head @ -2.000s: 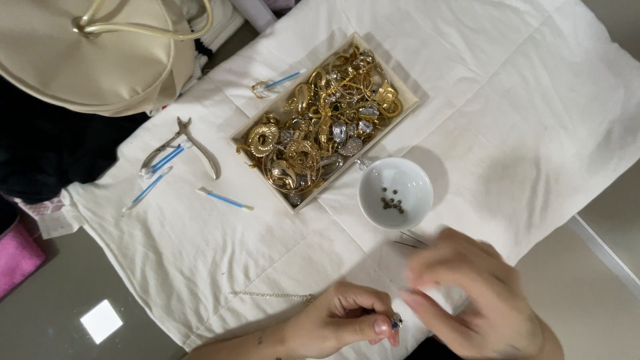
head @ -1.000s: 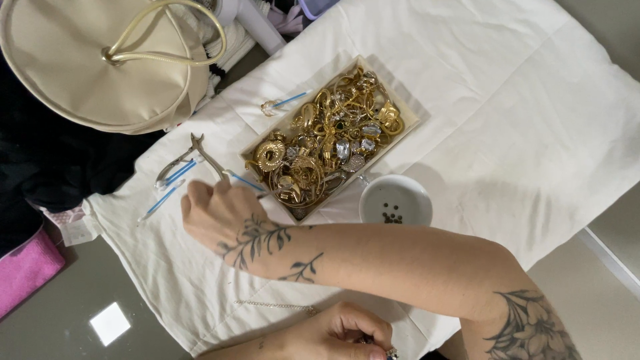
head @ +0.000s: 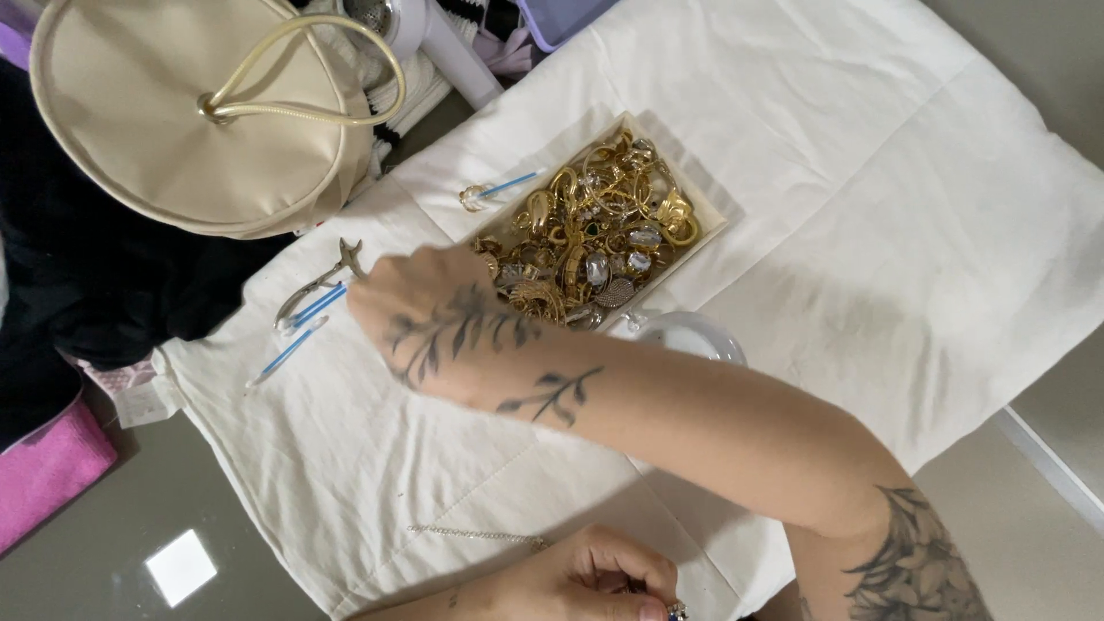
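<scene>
My right hand (head: 423,302) reaches across to the left, its fingers hidden behind its back, over the near left corner of a box of gold-toned jewelry (head: 595,241). Just left of it lie nippers (head: 315,289) and blue-stemmed cotton swabs (head: 289,349). At the bottom edge, my left hand (head: 617,578) pinches a small jewelry piece with stones (head: 676,612) between thumb and finger. A thin chain (head: 474,535) lies on the cloth beside that wrist. The forearm partly covers a small white bowl (head: 690,332).
A white cloth (head: 862,172) lies under everything. A beige drawstring bag (head: 198,112) stands at the upper left, near black fabric (head: 112,241) and a pink cloth (head: 52,474). Another swab (head: 509,184) and a gold-toned earring (head: 472,197) lie behind the box.
My right hand has gone from beside my left hand to the nippers, and now sits a little right of them, by the box. The left hand keeps its hold at the bottom.
</scene>
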